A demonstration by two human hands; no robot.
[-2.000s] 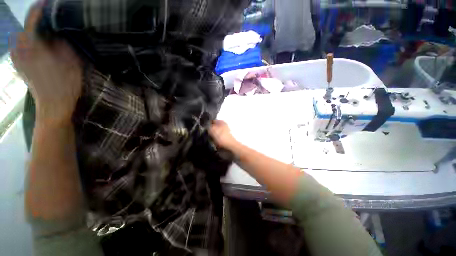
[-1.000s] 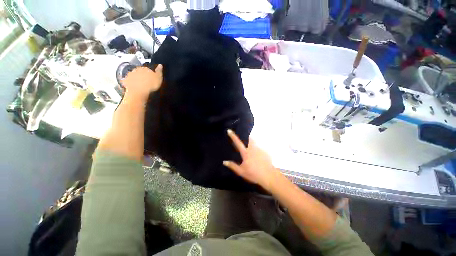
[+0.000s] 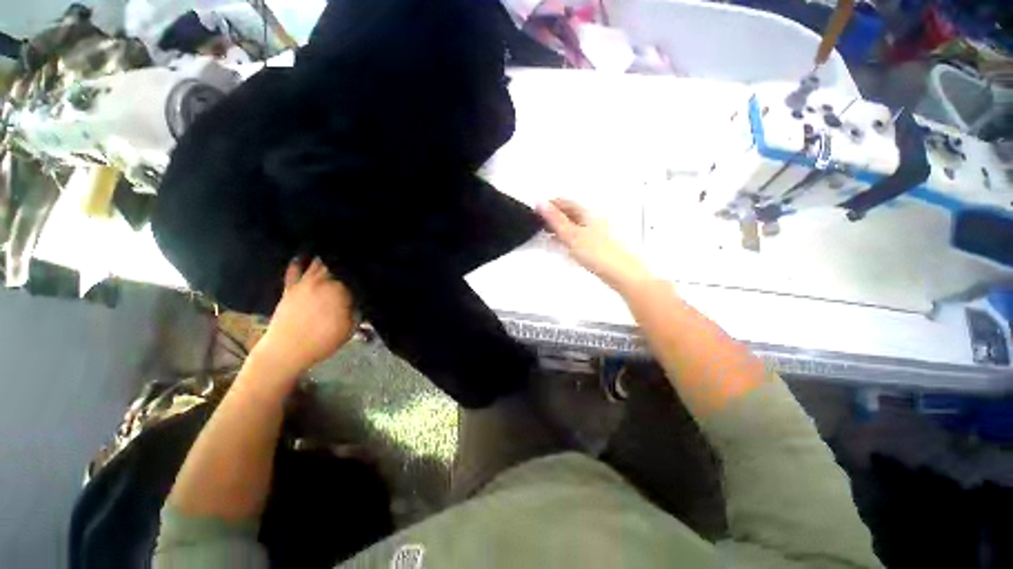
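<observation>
A black garment [image 3: 367,145] lies spread over the left part of the white sewing table, its solid black side showing. One part hangs over the front edge towards the lap. My left hand [image 3: 316,309] grips the cloth near its lower left edge, fingertips partly hidden in the folds. My right hand [image 3: 570,228] pinches a pointed end of the garment between thumb and fingers, left of the sewing machine [image 3: 828,145]. The presser foot area [image 3: 752,228] has no cloth under it.
A white tub [image 3: 733,39] with pink and white scraps stands behind the table. Another machine [image 3: 100,117] with camouflage-like cloth is at left. A measuring tape [image 3: 689,353] runs along the table's front edge. Dark garments [image 3: 144,483] lie at lower left.
The garment first showed its plaid side held up, then its black side on the table. Since then my left hand has come down nearer, and my right hand has moved up and taken a pointed end.
</observation>
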